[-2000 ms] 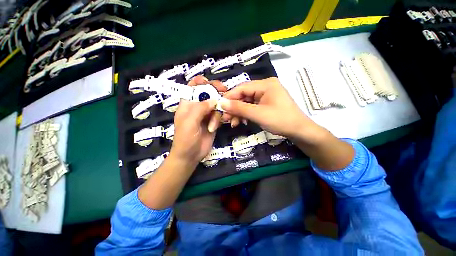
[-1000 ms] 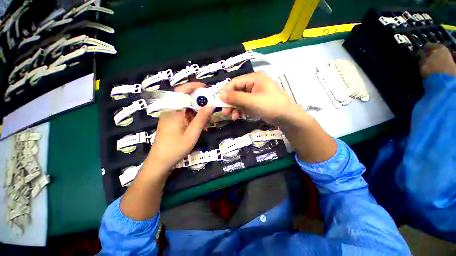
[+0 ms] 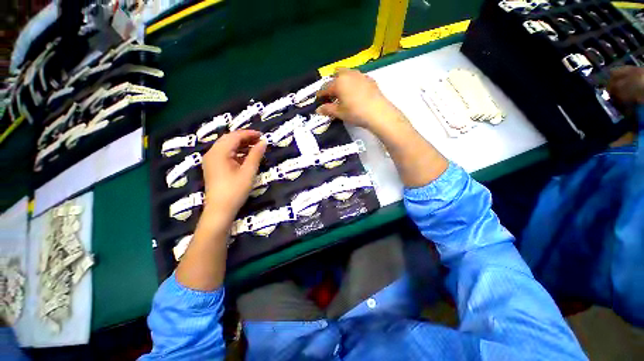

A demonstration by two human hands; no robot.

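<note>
The black foam tray [image 3: 282, 243] holds rows of round watches with white straps. My left hand [image 3: 229, 166] is over the tray's second row, thumb and fingers curled near a white watch strap; whether it grips anything is hidden. My right hand [image 3: 353, 99] is at the tray's back right corner, its fingertips at the strap end of a back-row watch [image 3: 311, 92]; I cannot tell whether they hold it. A white strap piece [image 3: 306, 139] lies crosswise between the rows, between my hands.
Long straps [image 3: 474, 97] lie stacked on a white sheet [image 3: 519, 137] at right. A loose pile of short straps [image 3: 62, 268] is at left. Black trays of watches stand at far left [image 3: 92, 116] and right [image 3: 565, 63], where another person's hand [image 3: 627, 84] reaches in. A yellow post [image 3: 387, 32] stands behind.
The watch case that was between both hands is no longer seen there. My hands have parted, the right moving to the tray's back right corner. The view has shifted.
</note>
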